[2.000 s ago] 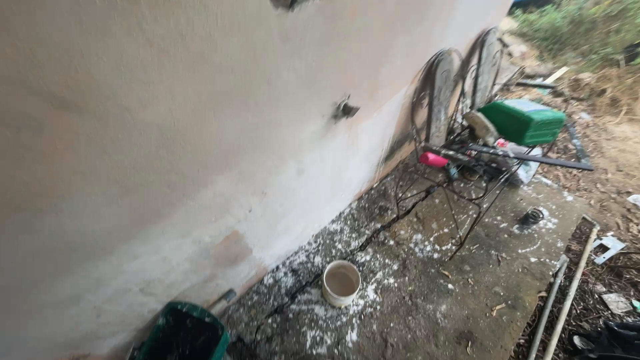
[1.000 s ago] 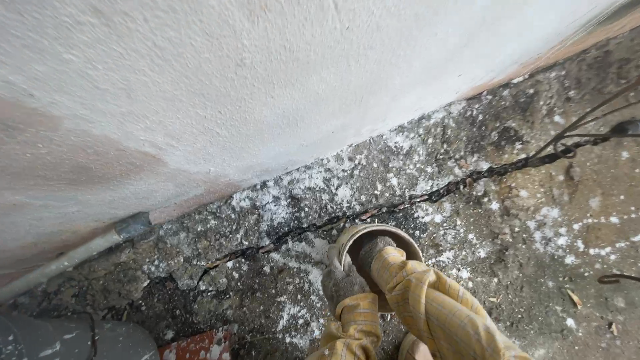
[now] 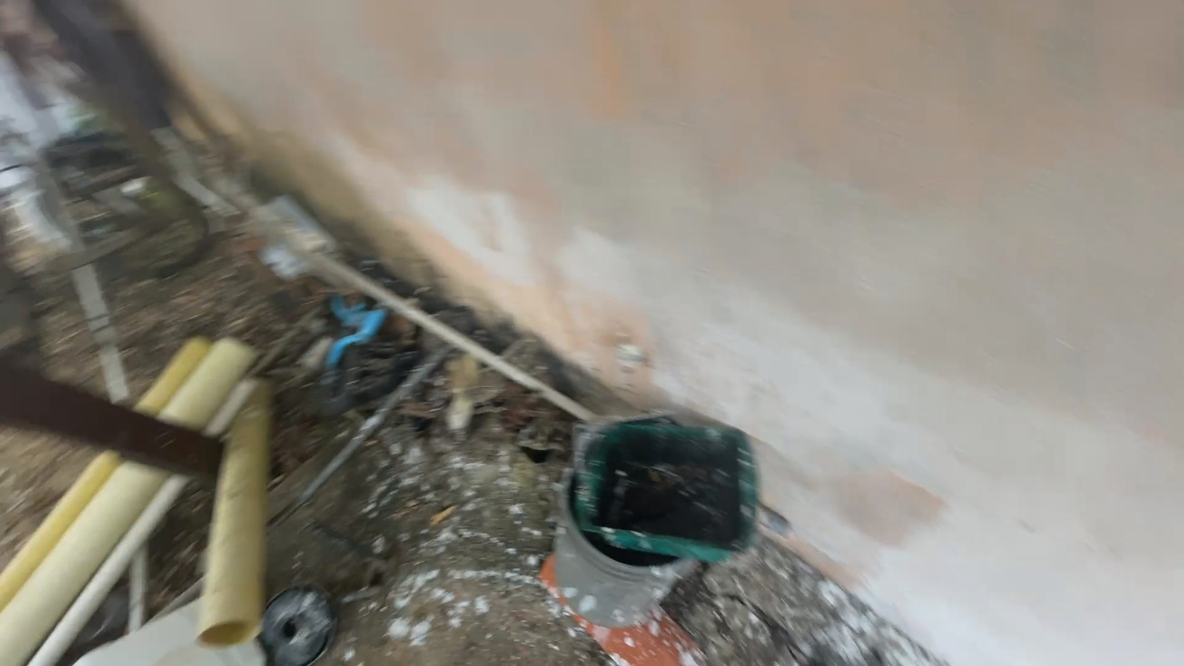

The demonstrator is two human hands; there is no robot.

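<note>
Neither my left hand nor my right hand shows in the head view now. A green plastic container (image 3: 745,495), dark inside, rests tilted on top of a grey bucket (image 3: 606,578) at the lower centre, close to the wall. Under the bucket lies an orange-red slab (image 3: 647,638) with white spatters. The plastered wall (image 3: 832,231) fills the upper right and has white and pinkish patches. The view is blurred.
Yellow pipes (image 3: 231,518) and a white pipe lie at the left, beside a dark bar (image 3: 102,416). A long thin pipe (image 3: 444,335) runs along the wall base. A blue plastic piece (image 3: 356,328) and a black round object (image 3: 298,626) lie on the ground.
The view has swung far along the wall. A second ago both hands, in yellow patterned sleeves, were at a pale pot on the ground; hands and pot are now out of view.
</note>
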